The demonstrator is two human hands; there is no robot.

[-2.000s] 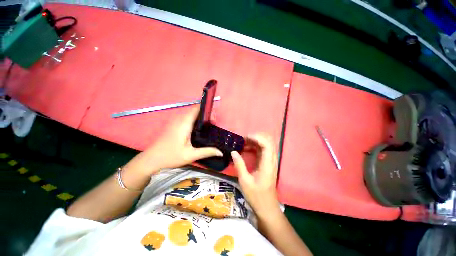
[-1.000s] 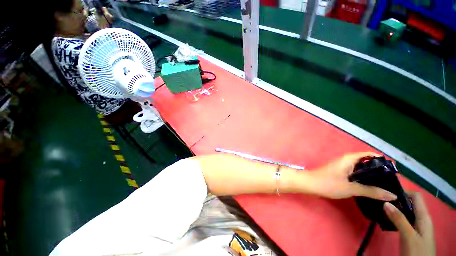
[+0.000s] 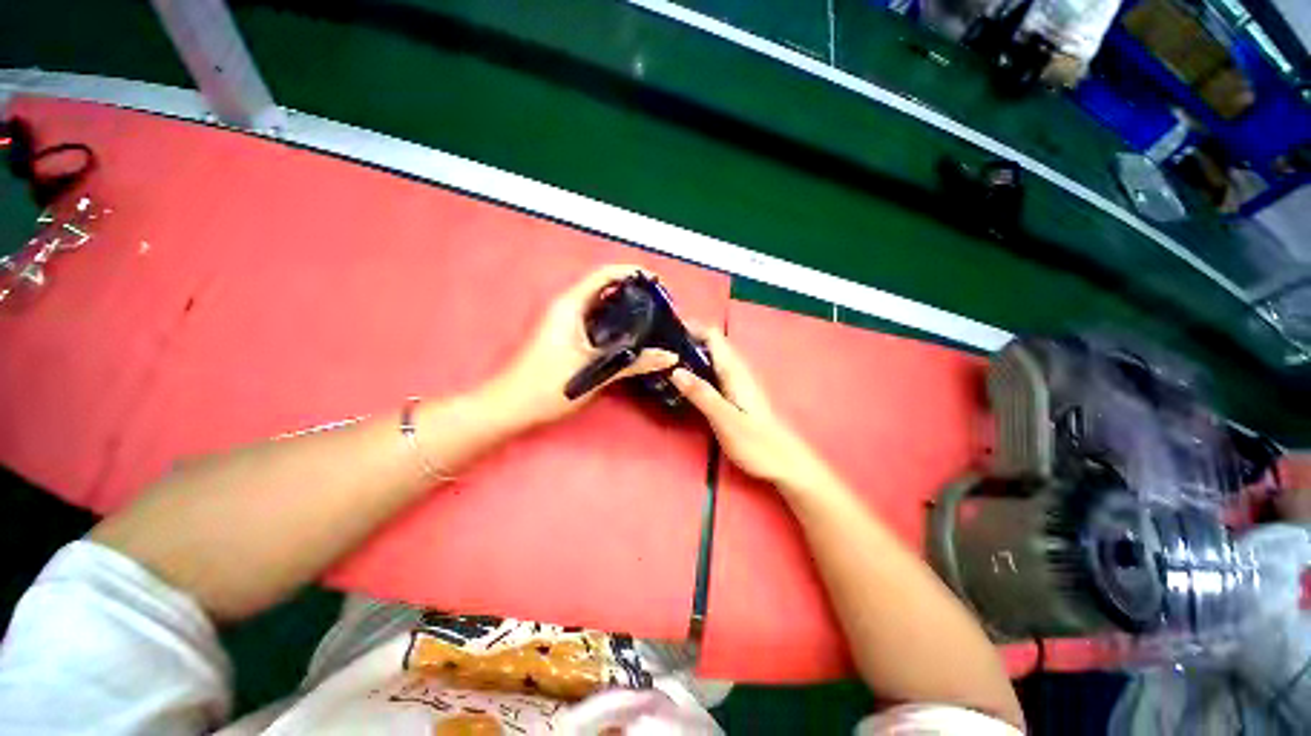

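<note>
A black palm-sized device body [image 3: 650, 319] is held over the red mat near the middle of the view. A dark flap or strap sticks out from it toward the lower left. My left hand [image 3: 568, 345] grips its left side, with the thumb across its lower part. My right hand [image 3: 733, 407] holds its right side, thumb near the bottom. The fingers hide much of the device. A thin metal strip [image 3: 324, 429] lies on the mat, mostly hidden behind my left forearm.
A grey-brown motor-like unit [image 3: 1006, 554] with a black ribbed top stands at right, beside clear plastic trays [image 3: 1208, 568]. Small shiny pieces [image 3: 51, 245] and a black cable [image 3: 58, 170] lie at far left. A metal rail [image 3: 475, 183] and post [image 3: 216, 65] border the green belt [image 3: 575, 86].
The view has swung left and back again. Both hands still hold the device, now farther from my body toward the rail. The pen-like tool from the first frame no longer shows.
</note>
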